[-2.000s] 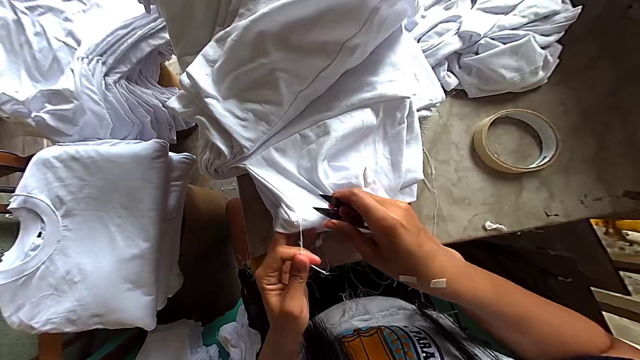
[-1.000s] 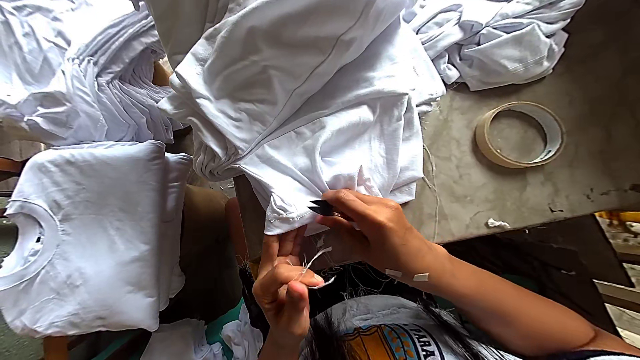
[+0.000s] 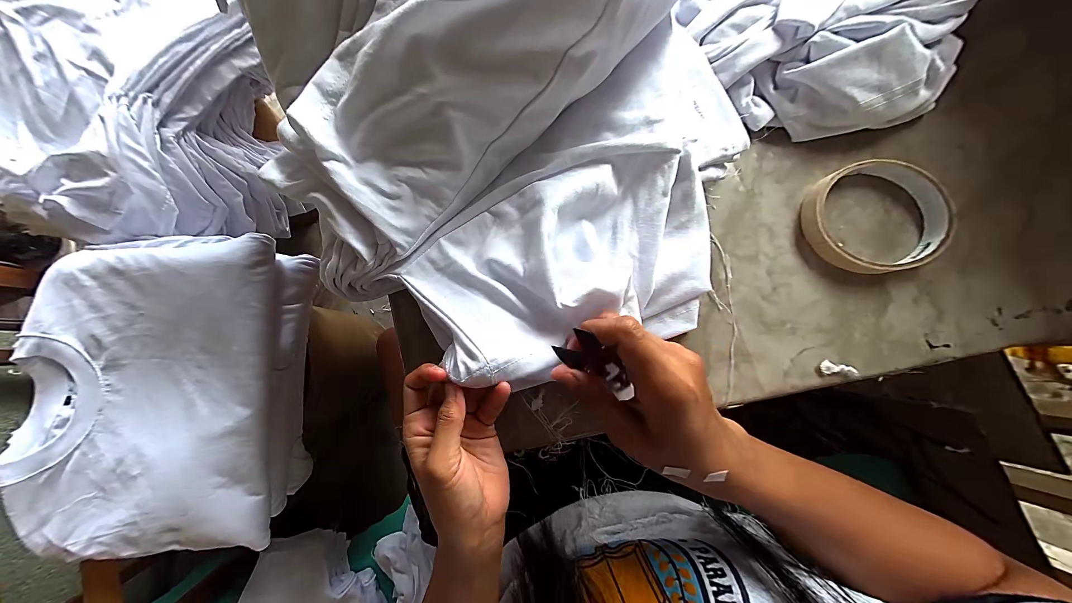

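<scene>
A white knit garment (image 3: pixel 536 251) lies bunched over the table edge, its near hem hanging toward me. My left hand (image 3: pixel 461 452) pinches the corner of that hem between thumb and fingers. Black thread snips (image 3: pixel 590 356) are in my right hand (image 3: pixel 662 402), their two pointed blades apart and aimed left, close against the cloth. The fingertips of the right hand are at the garment's edge. Part of the snips is hidden inside the palm.
A roll of tape (image 3: pixel 878 216) lies on the grey table (image 3: pixel 779 310) at right, near loose threads (image 3: pixel 727 293). Folded white T-shirts (image 3: pixel 167 394) are stacked at left. Piled white garments (image 3: pixel 159 126) stand behind them, with more white cloth (image 3: pixel 854 75) at the back right.
My left hand, which held loose thread below the hem, has moved up and now grips the hem corner. The thread between its fingers no longer shows. My right hand still holds the snips.
</scene>
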